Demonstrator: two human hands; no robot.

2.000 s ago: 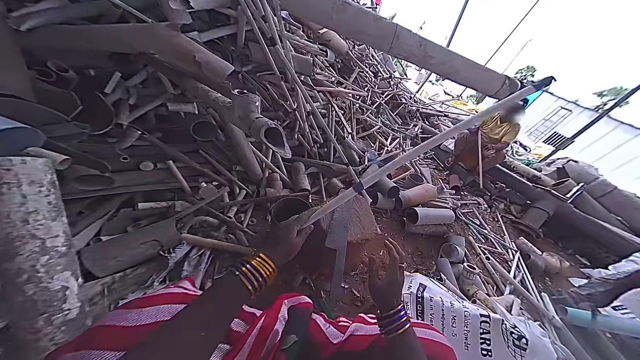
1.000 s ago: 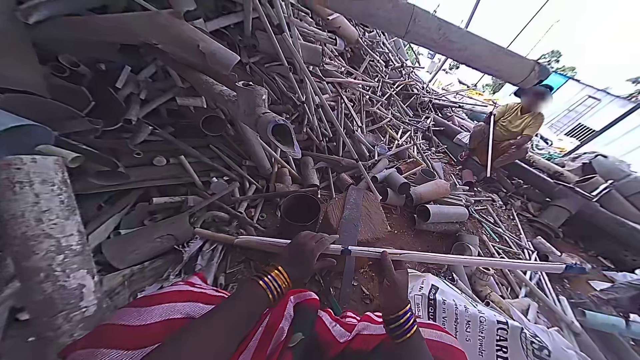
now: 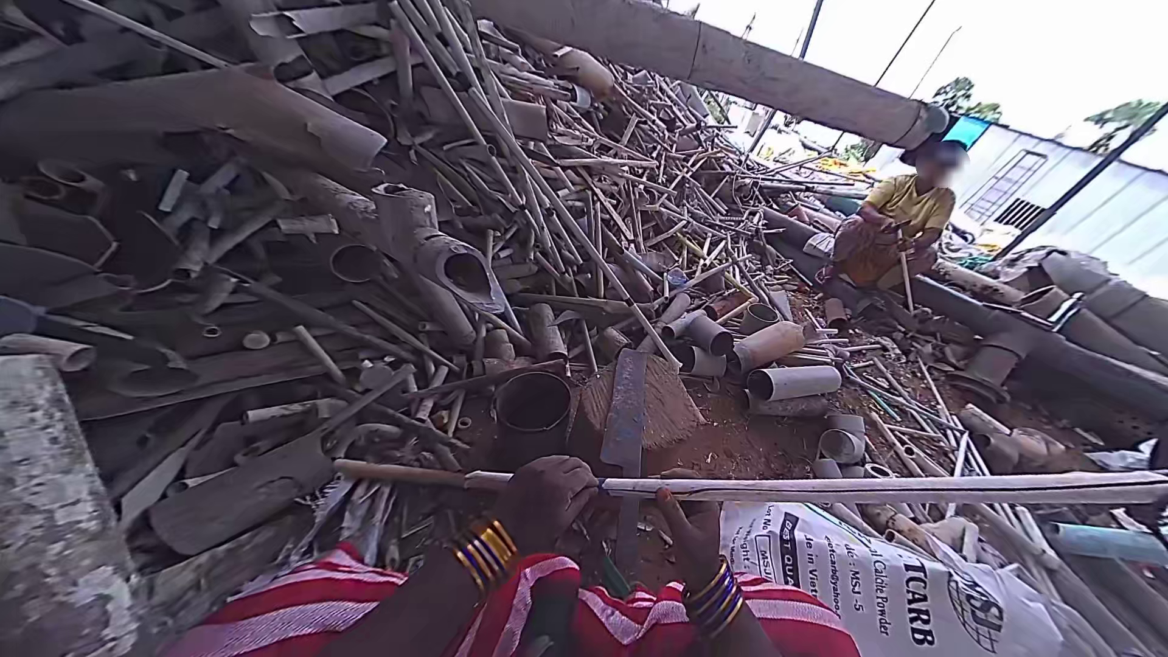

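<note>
A long pale pipe [image 3: 867, 489], probably plastic, lies across in front of me, with a dark line along it and a brownish left end. My left hand [image 3: 546, 497] is closed around it left of the middle of the view. Touching its near side, my right hand [image 3: 686, 525] has its thumb raised against the pipe and its other fingers partly hidden. Beyond and beneath the pipe, a wide flat metal blade [image 3: 625, 411] stands tilted against a wooden block [image 3: 680, 411]. The lower part of the blade passes down between my hands.
A heap of scrap pipes [image 3: 566, 173] rises ahead and to the left. A dark round container [image 3: 532, 406] stands beside the block. Short pipe pieces [image 3: 794, 382] lie right of it. A printed white sack [image 3: 803, 566] is at lower right. Another person [image 3: 899, 219] sits at upper right, holding a stick.
The long pipe was slanting up to the right two seconds ago and now lies nearly level. My right hand, apart from it then, has come to touch it.
</note>
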